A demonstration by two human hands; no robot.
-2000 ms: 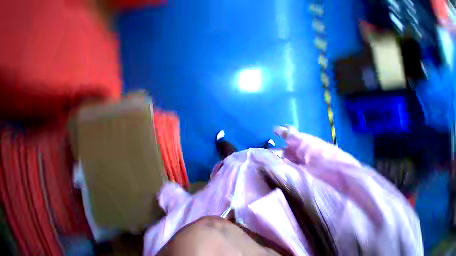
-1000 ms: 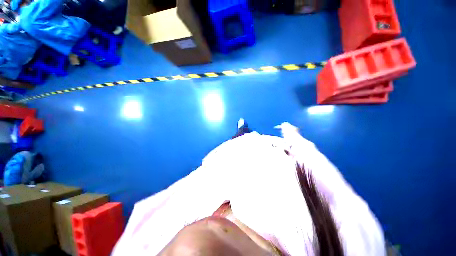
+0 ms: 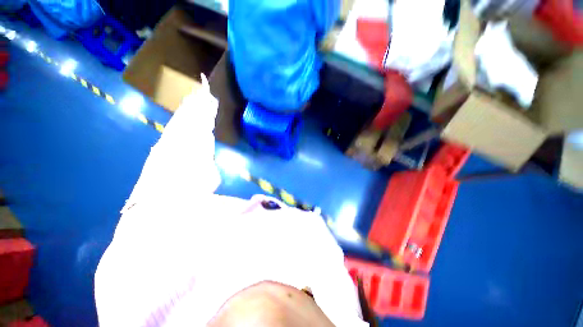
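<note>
My left sleeve reaches up and forward, washed out white. Its pointed end, which may be my left hand (image 3: 204,88), is too bright and blurred to show fingers or anything held. It overlaps the view of an open brown carton (image 3: 176,89). My right hand is not in view. Red compartment trays (image 3: 401,207) stand on the floor at right, with small shiny parts in one pocket. Another red tray (image 3: 395,292) with a row of pockets lies nearer to me, beside my body.
A person in blue (image 3: 272,54) is ahead at a blue stool (image 3: 272,131). An open carton (image 3: 495,128) with white sheets is at upper right, beside a bench edge (image 3: 348,67). Yellow-black tape (image 3: 267,186) crosses the blue floor. Red trays (image 3: 14,268) and brown boxes stand at far left.
The view has turned right, bringing the bench, the person in blue and the white-sheet carton closer. My left arm now reaches forward. The hand seen earlier at the right sleeve's end is gone.
</note>
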